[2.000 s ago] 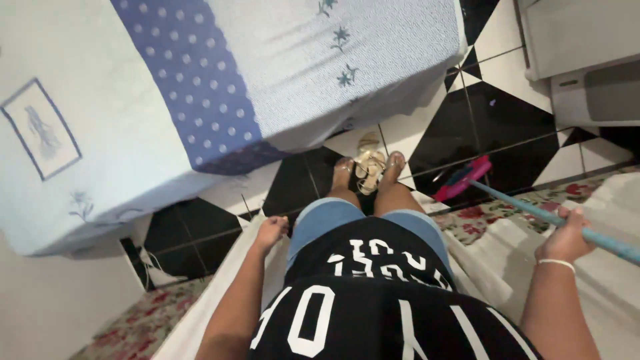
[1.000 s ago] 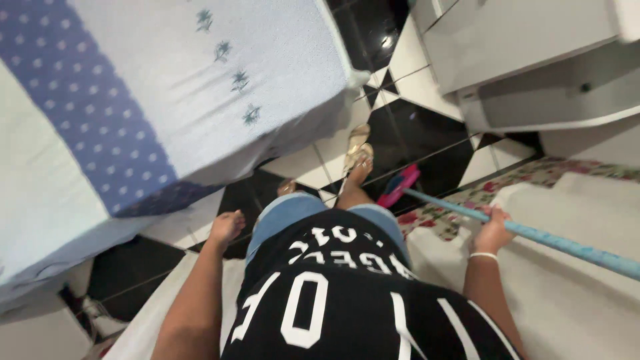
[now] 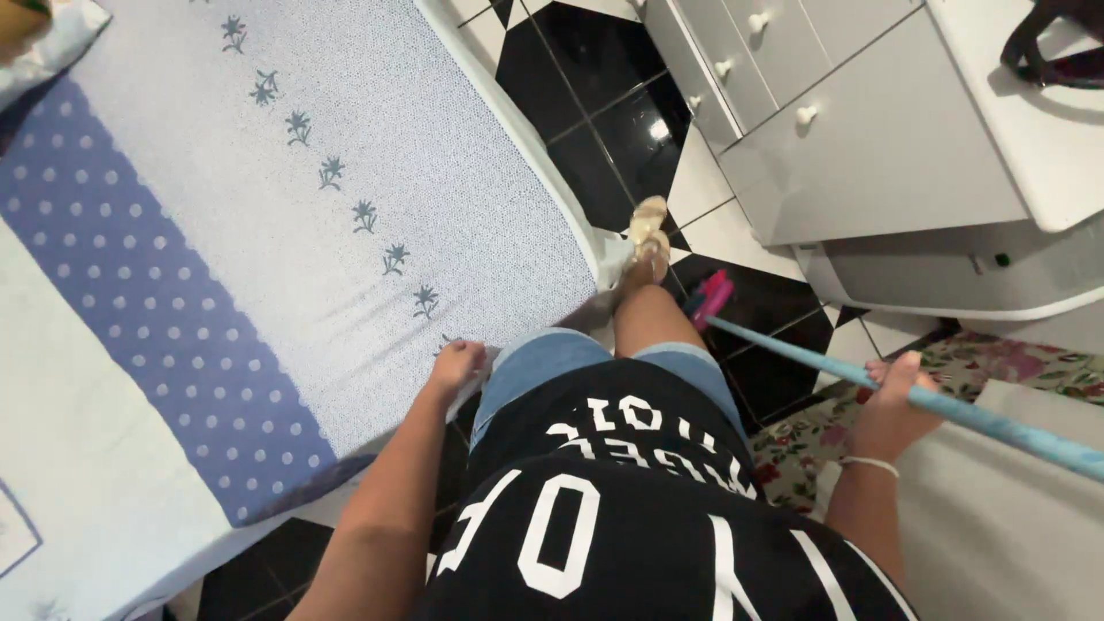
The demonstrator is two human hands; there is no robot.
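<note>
My right hand, with a white band at the wrist, is closed around the light blue handle of a broom. The broom's pink head is low by the black floor tiles, to the right of my sandaled foot. Held in front of my left hip, my left hand has its fingers curled and shows nothing in it. It is over the edge of a bed with a white and blue sheet; whether it touches the sheet I cannot tell.
A white dresser with round knobs stands at the upper right, with a dark strapped item on top. Floral fabric and a pale covered surface lie at the right. Black and white tiles run between bed and dresser.
The view has shifted along the bed toward the dresser. My feet have stepped forward beside the bed, and the broom has come along in my right hand.
</note>
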